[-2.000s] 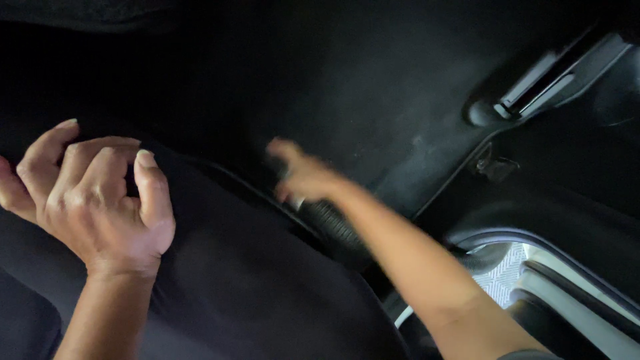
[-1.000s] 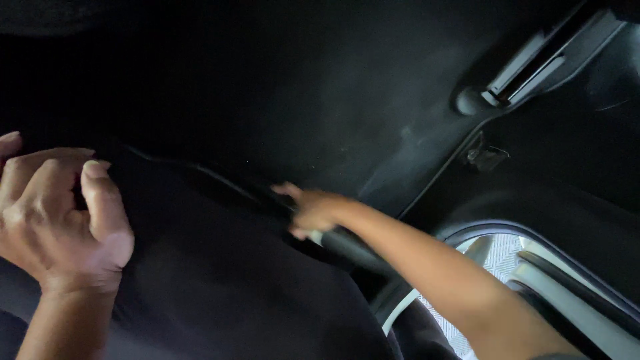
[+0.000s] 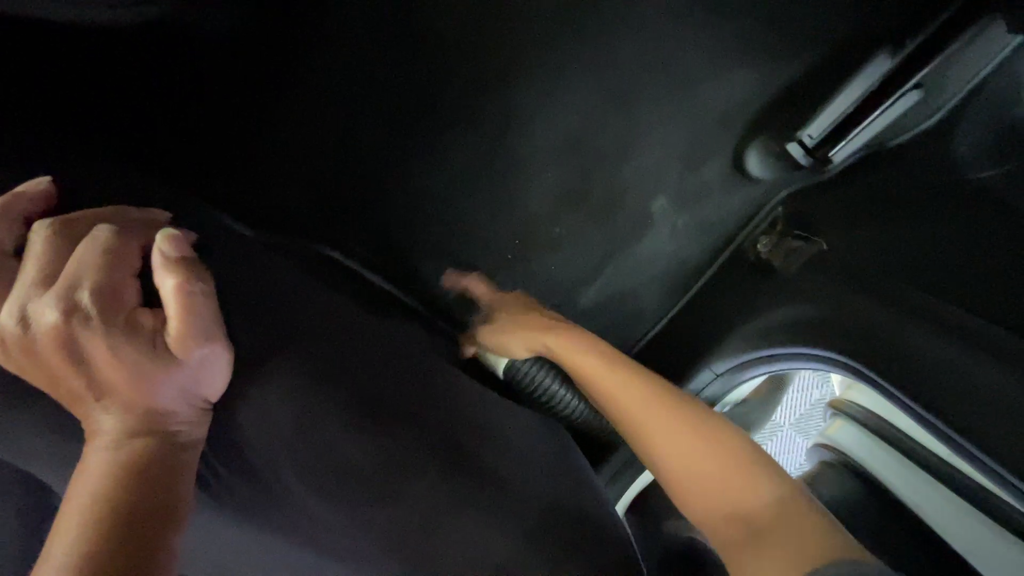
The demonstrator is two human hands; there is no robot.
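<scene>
My left hand (image 3: 112, 320) is at the left, back of the hand up, over a dark surface that looks like a car seat (image 3: 360, 448). Its fingers are loosely curled with the thumb apart, and I see nothing in it. My right hand (image 3: 508, 320), slightly blurred, is near the middle at the far edge of that seat. It grips a hose at its light-coloured end (image 3: 492, 362); the black ribbed hose (image 3: 556, 392) runs back under my forearm. Whatever lies ahead of the fingers is lost in the dark.
Beyond the right hand spreads a dark, scuffed vehicle surface (image 3: 608, 184). A grey slotted metal fitting (image 3: 860, 112) stands at the upper right, with a small crumpled piece (image 3: 788, 250) below it. At the lower right is a door opening with a rubber-edged sill (image 3: 896, 448) and patterned ground outside.
My right hand has shifted along the seat edge with the hose, and more of the ribbed part shows than one second ago. My left hand stays curled over the seat.
</scene>
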